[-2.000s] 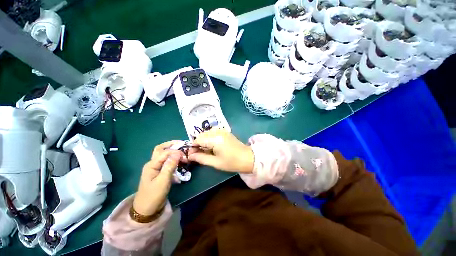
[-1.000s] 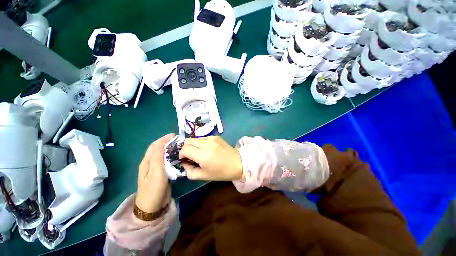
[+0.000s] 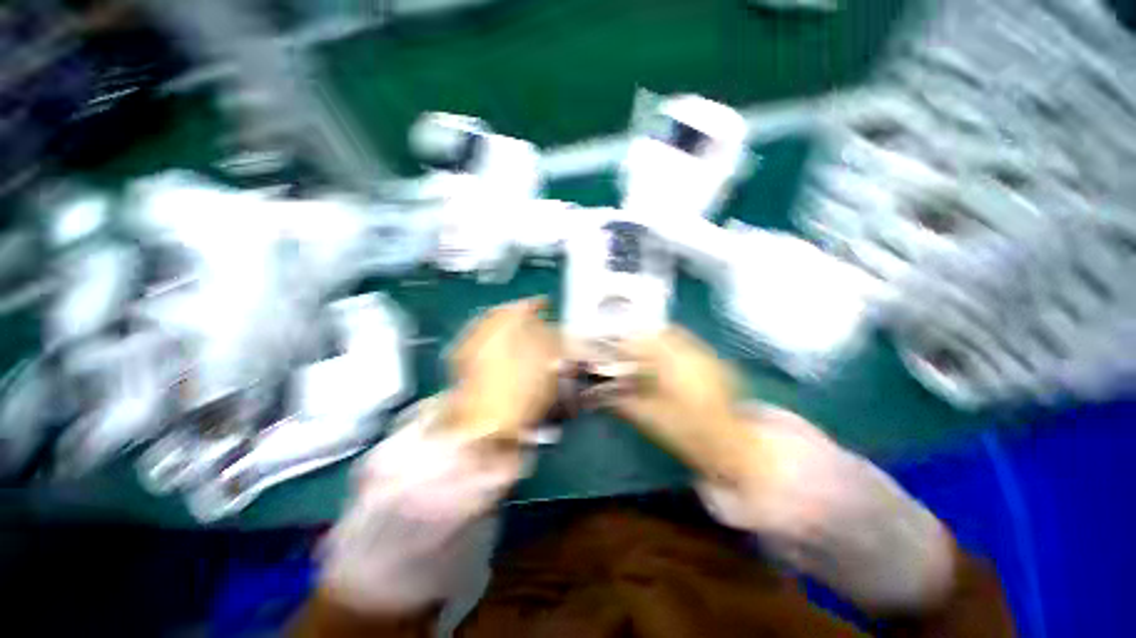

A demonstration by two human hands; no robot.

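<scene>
The frame is strongly blurred. A white camera head housing (image 3: 615,289) lies on the green bench in front of me, its black lens panel away from me. My left hand (image 3: 505,368) and my right hand (image 3: 683,389) meet at its near end. Dark and pale parts show between my fingers, probably wires and the round base cover (image 3: 548,434), of which a white edge shows by my left hand. Blur and my fingers hide the exact grip, and I cannot tell what my right hand pinches.
White joined camera units (image 3: 231,299) are heaped at left. Two more camera heads (image 3: 684,156) stand behind. A white stringy bundle (image 3: 795,299) lies right of the housing. Stacked base covers (image 3: 984,187) fill the right side. A blue bin (image 3: 1071,499) is at lower right.
The view has swung, so the scene sits farther right and tilted. My hands are now side by side at the housing's near end, and my right hand no longer reaches across into the cover.
</scene>
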